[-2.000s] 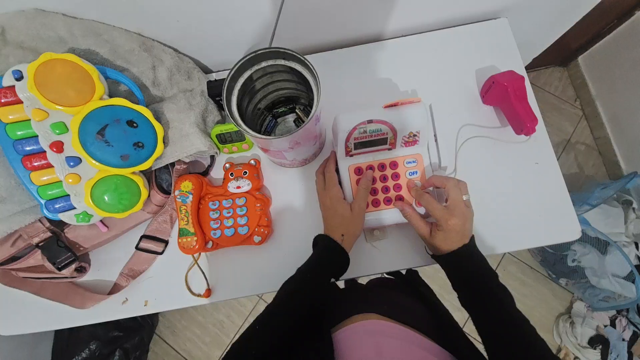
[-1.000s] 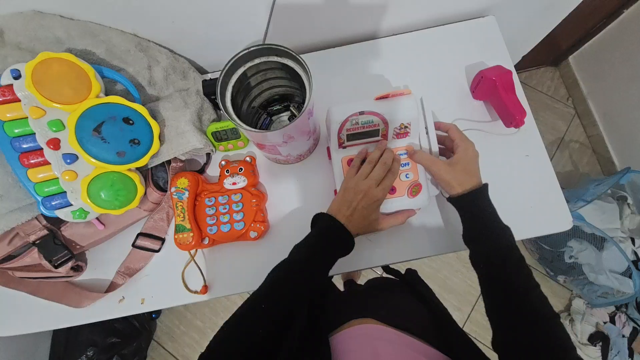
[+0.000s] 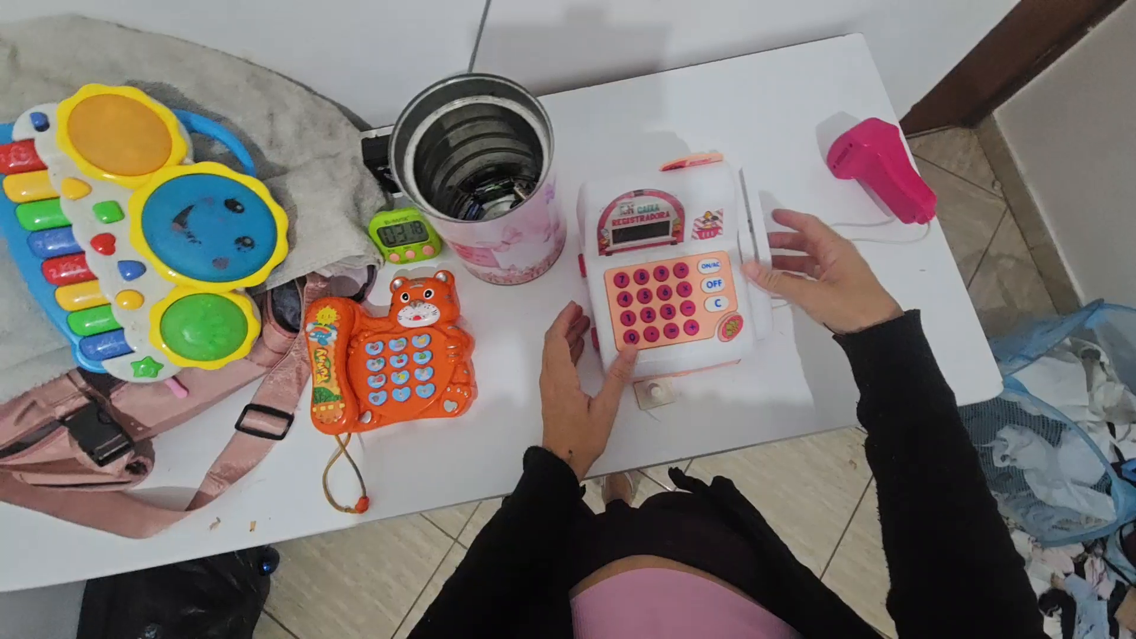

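Note:
A white toy cash register with pink round keys and a small display lies face up on the white table. My left hand is at its lower left corner, thumb by the keypad's bottom edge and fingers along the side. On the opposite side my right hand has its thumb at the register's right edge by a thin white upright part, with the fingers apart. A pink toy scanner on a white cord lies at the table's right end. A small pale square piece lies just below the register.
Left of the register stand a pink-patterned metal can with small items inside, a green digital timer and an orange tiger toy phone. Farther left are a toy piano, a grey cloth and a pink strapped bag.
My left hand has moved off the keypad to the register's lower left side, uncovering the keys. My right hand, over the keypad two seconds ago, is now at the right side.

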